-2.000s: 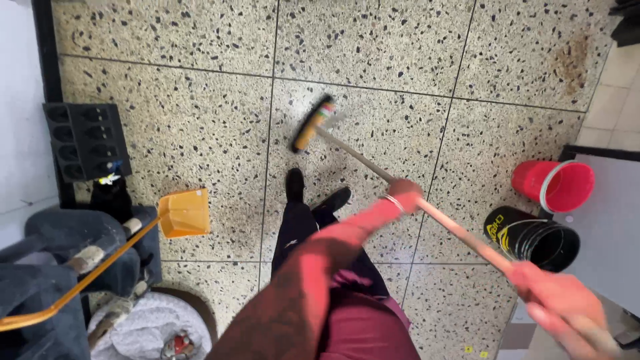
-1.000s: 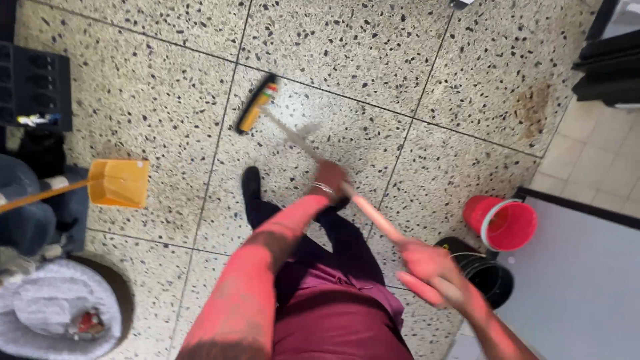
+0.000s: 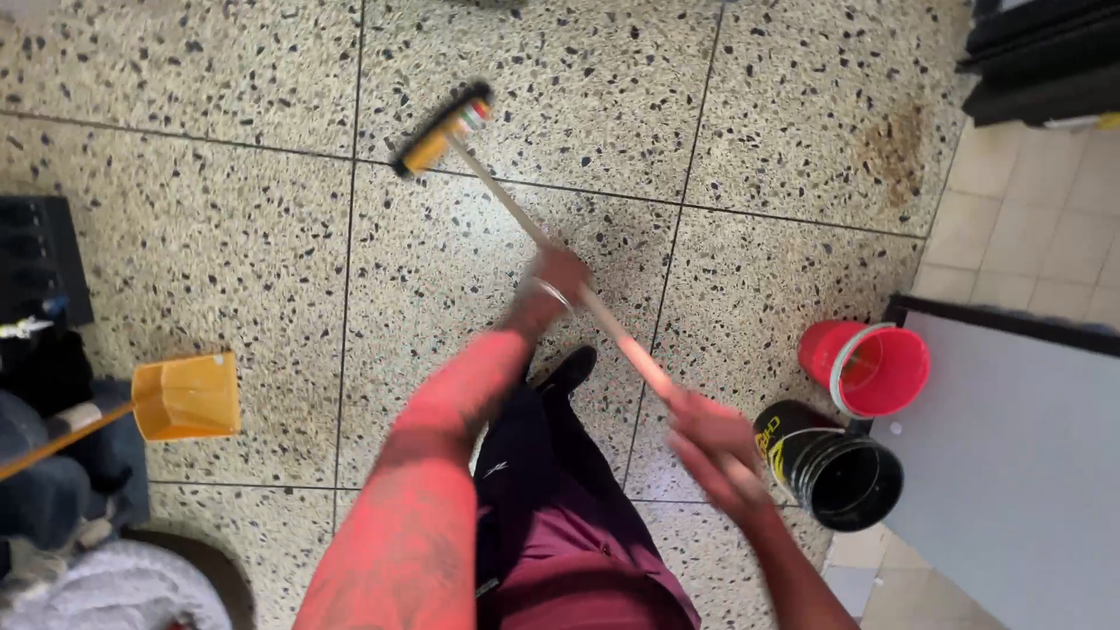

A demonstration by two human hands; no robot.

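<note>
A push broom with a yellow and black head (image 3: 444,129) lies against the speckled terrazzo floor (image 3: 262,262) at the upper middle, beside a tile joint. Its long wooden handle (image 3: 499,194) slants down to the right. My left hand (image 3: 563,273), with a pale band at the wrist, is closed round the middle of the handle. Further up the handle, nearer my body, my right hand (image 3: 716,437) grips it, somewhat blurred. My hands are well apart, and the broom head is beyond my left hand.
At the right stand a red bucket (image 3: 814,354) and a black bucket (image 3: 792,437) beside a grey panel (image 3: 1006,455). A yellow long-handled dustpan (image 3: 186,396) lies at the left near dark cloth items, a black rack (image 3: 44,258) and a round grey pet bed (image 3: 131,586). A brown stain marks the floor upper right.
The broom head has moved over the floor, now reaching a tile joint, with both hands still on the handle. My feet have shifted too. The view has moved and turned.
</note>
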